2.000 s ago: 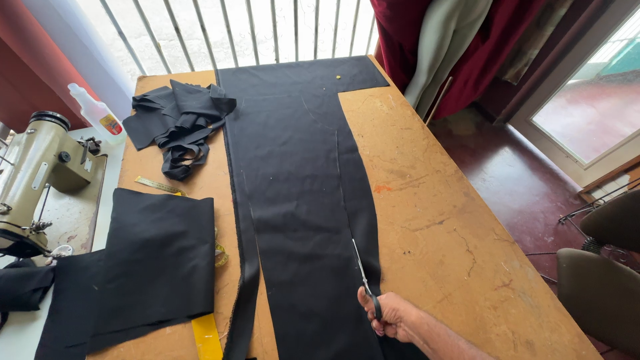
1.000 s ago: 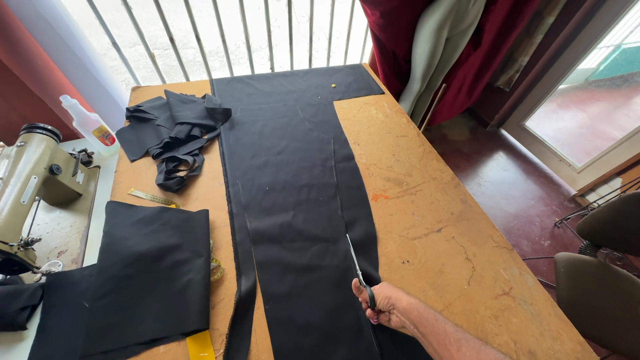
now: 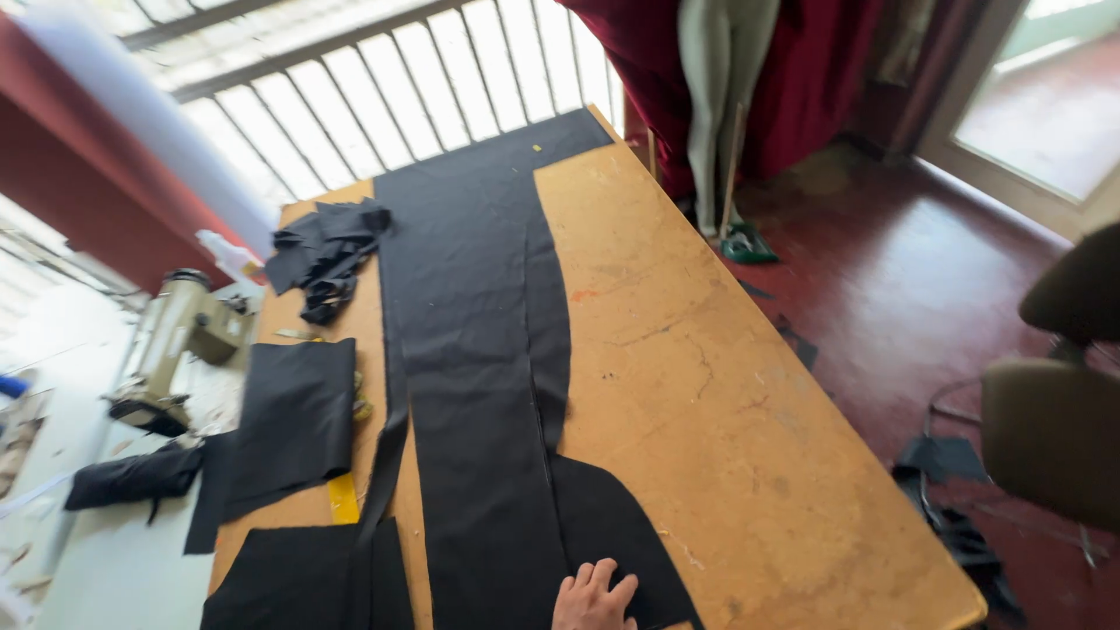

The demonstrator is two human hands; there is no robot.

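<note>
A long black cloth (image 3: 477, 350) lies down the wooden table, with a seam-like line running lengthwise near its right side. At the bottom of the view, my left hand (image 3: 595, 599), judged by its thumb side, rests palm down on the cloth's lower part. Its fingers are slightly bent and apart, and no tool shows in it. Beside it, the cloth's curved edge widens to the right. My right hand and the scissors are out of view. A folded black cloth piece (image 3: 297, 411) lies to the left, above another black piece (image 3: 297, 577).
Crumpled black scraps (image 3: 324, 249) lie at the table's upper left. A sewing machine (image 3: 175, 350) and a spray bottle (image 3: 229, 255) stand further left. A yellow strip (image 3: 344, 499) shows under the folded piece. A chair (image 3: 1050, 437) stands right of the wooden table (image 3: 744, 420).
The right hand, earlier cutting at the cloth's right side with scissors, has left the view with them. A hand now rests on the lower cloth. The view has shifted and turned.
</note>
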